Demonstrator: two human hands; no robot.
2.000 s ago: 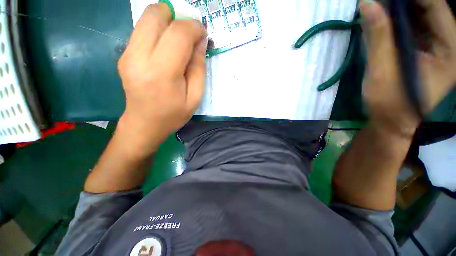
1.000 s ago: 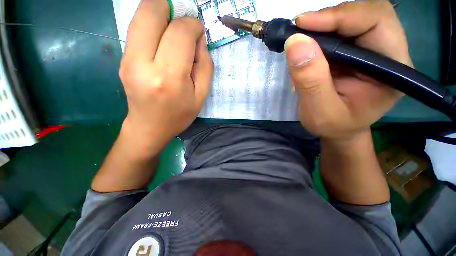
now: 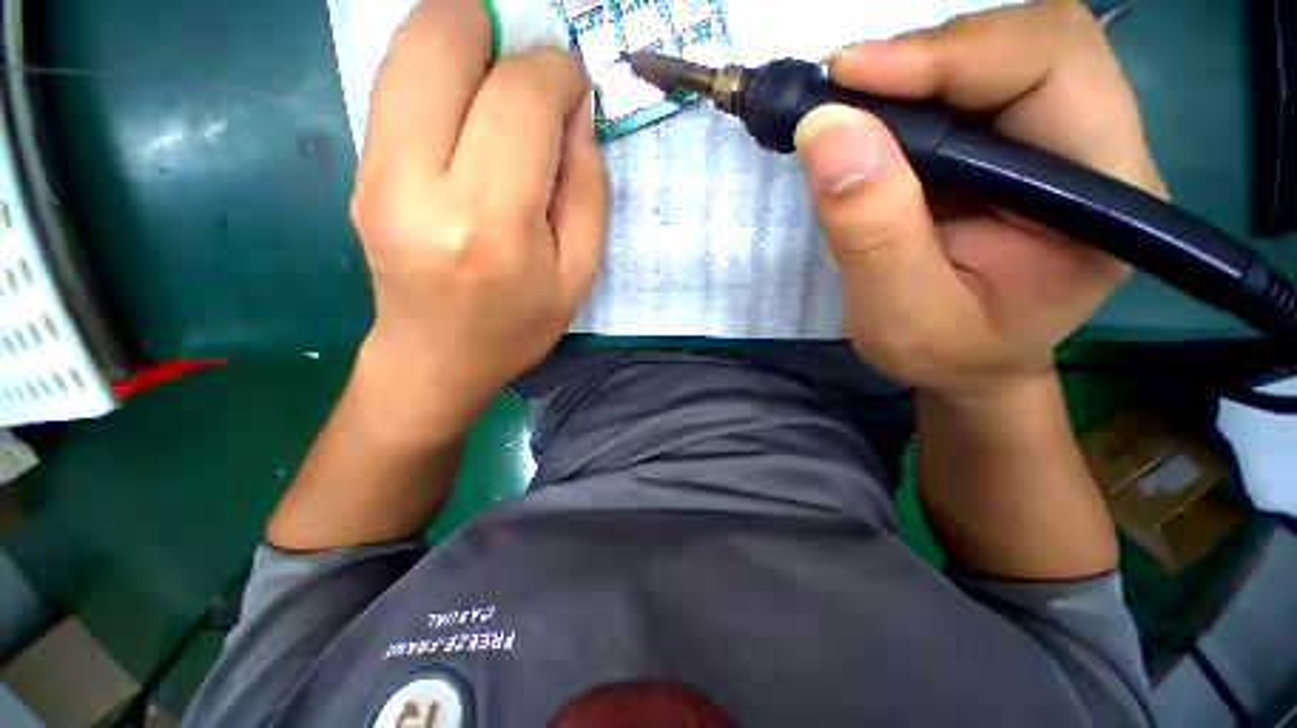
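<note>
My right hand [image 3: 967,213] holds the black soldering iron [image 3: 996,164] like a pen. Its brass collar and dark tip point left, over the PCB panel [image 3: 647,31]. Whether the tip touches the panel I cannot tell. My left hand [image 3: 477,213] is curled at the panel's left side, with a white, green-edged cover by its fingers at the top edge. What its fingertips grip is hidden. A thin wire trails left across the bench. The panel lies on the white foam sheet [image 3: 726,235], its top cut off by the picture's edge.
A white perforated tray [image 3: 43,313] stands at the left edge, with a red thing [image 3: 168,376] beside it. A black flat object [image 3: 1273,121] lies at the right edge of the dark green bench mat [image 3: 214,213]. A cardboard box [image 3: 1159,484] is on the floor at the lower right.
My right hand has come in from the right, and the iron now shows over the panel. The cutters seen earlier are now out of sight. In the last second the hands have barely moved.
</note>
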